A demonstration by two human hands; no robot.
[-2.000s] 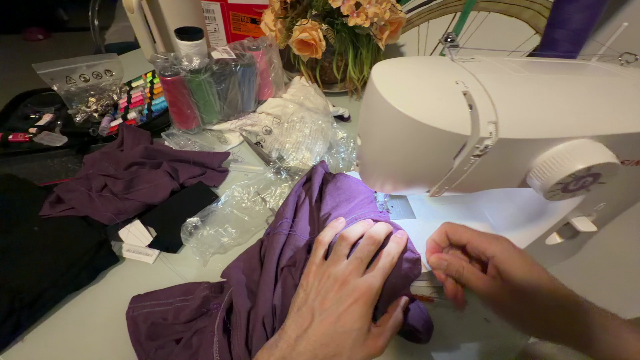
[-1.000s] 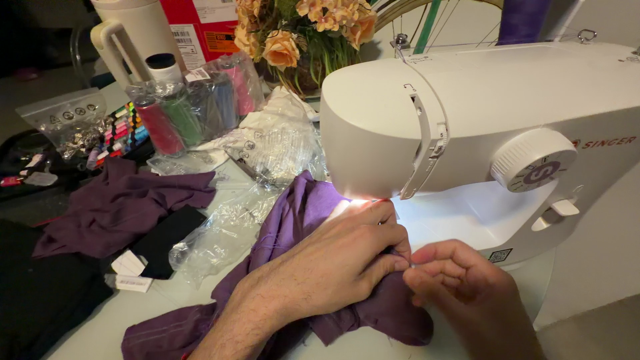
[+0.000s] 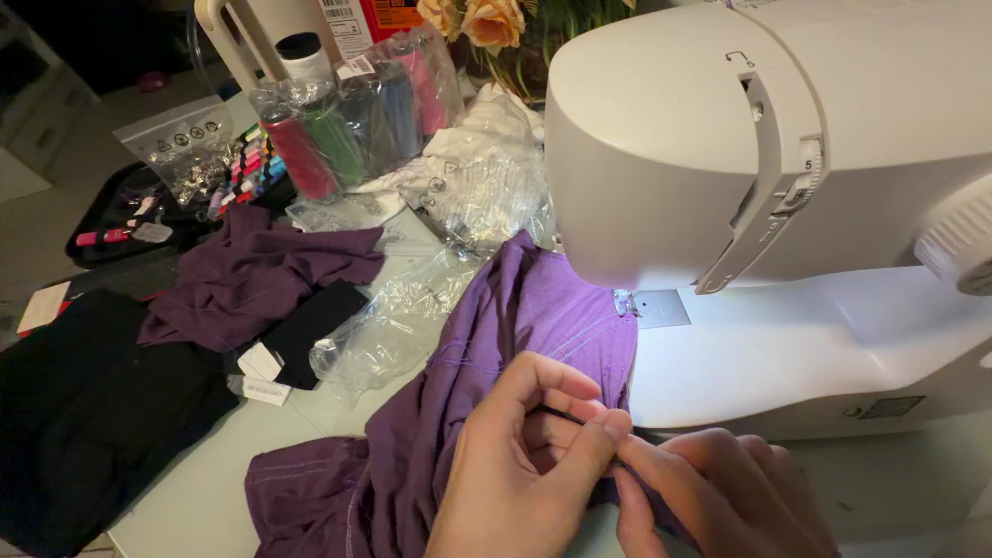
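Note:
Purple fabric (image 3: 418,418) with light stitch lines runs from the lower middle up to the presser foot (image 3: 622,302) of a white Singer sewing machine (image 3: 651,147). My left hand (image 3: 527,457) pinches the fabric's edge between thumb and fingers, below the lit needle plate (image 3: 663,308). Touching its fingertips from the right, my right hand (image 3: 697,480) grips the same edge. Whether a pin or thread is between the fingertips cannot be told. The machine's head hides the upper needle area.
Left of the fabric lie clear plastic packaging (image 3: 387,310), a crumpled purple cloth (image 3: 263,279) and black fabric (image 3: 93,403). Bagged thread spools (image 3: 333,143), a black tray (image 3: 116,225) and artificial flowers (image 3: 492,23) stand behind.
My left hand, spread flat on the fabric two seconds ago, and near the presser foot one second ago, is now lower, pinching the edge. The view has moved closer.

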